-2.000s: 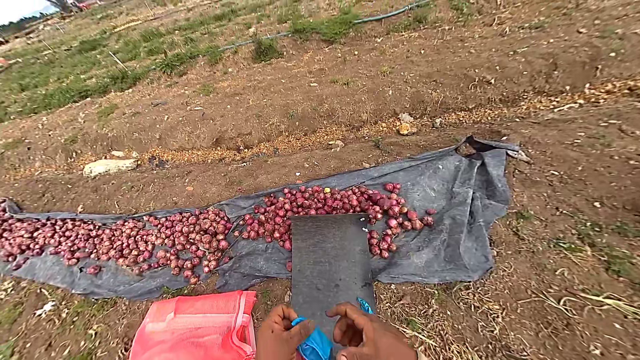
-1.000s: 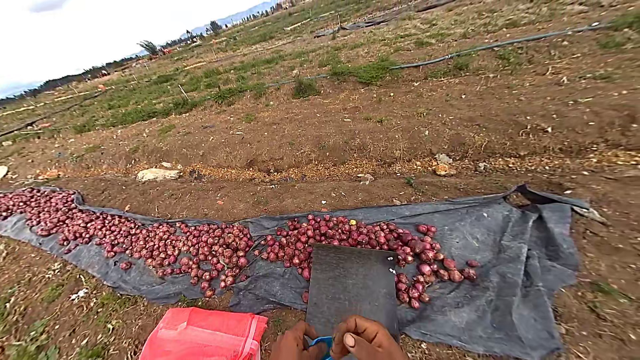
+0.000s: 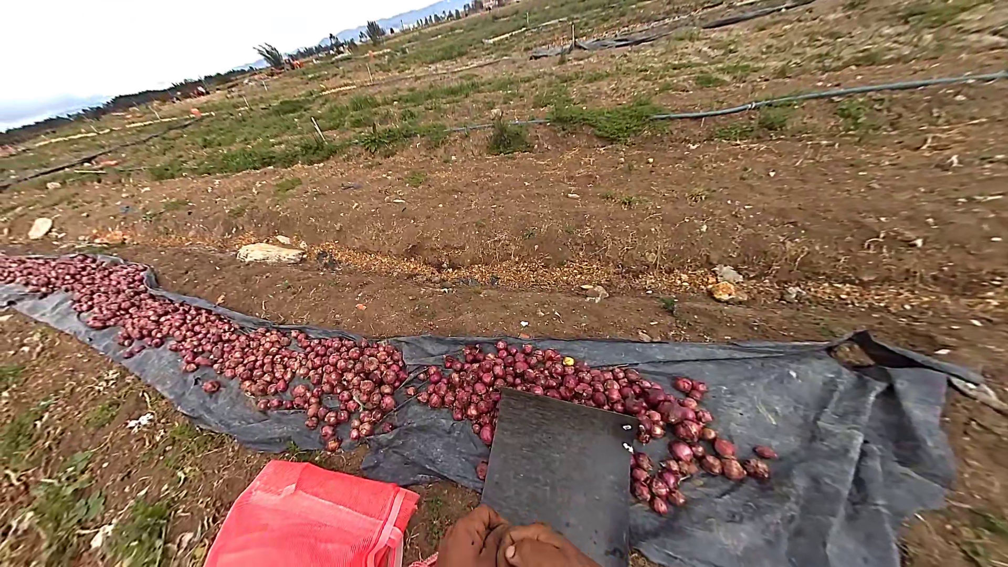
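At the bottom edge my left hand [image 3: 470, 539] and my right hand [image 3: 543, 545] are side by side, their fingertips close together in front of a flat dark board [image 3: 561, 461]. Whether something small is pinched between the fingers is hidden. The board stands over the near side of a long pile of red onions [image 3: 346, 370], which lies on a dark plastic sheet [image 3: 795, 417]. A folded red mesh bag [image 3: 311, 516] is just left of my hands.
Beyond the sheet runs a strip of dry onion skins [image 3: 535, 274] across bare soil, with a pale stone [image 3: 270, 253] and a brownish stone [image 3: 723, 291]. Farther off, a grey hose [image 3: 827, 94] crosses the grassy field.
The blue thing seen between my fingers in both earlier frames no longer shows. My hands stay close together near the board. The view has tilted up toward the horizon.
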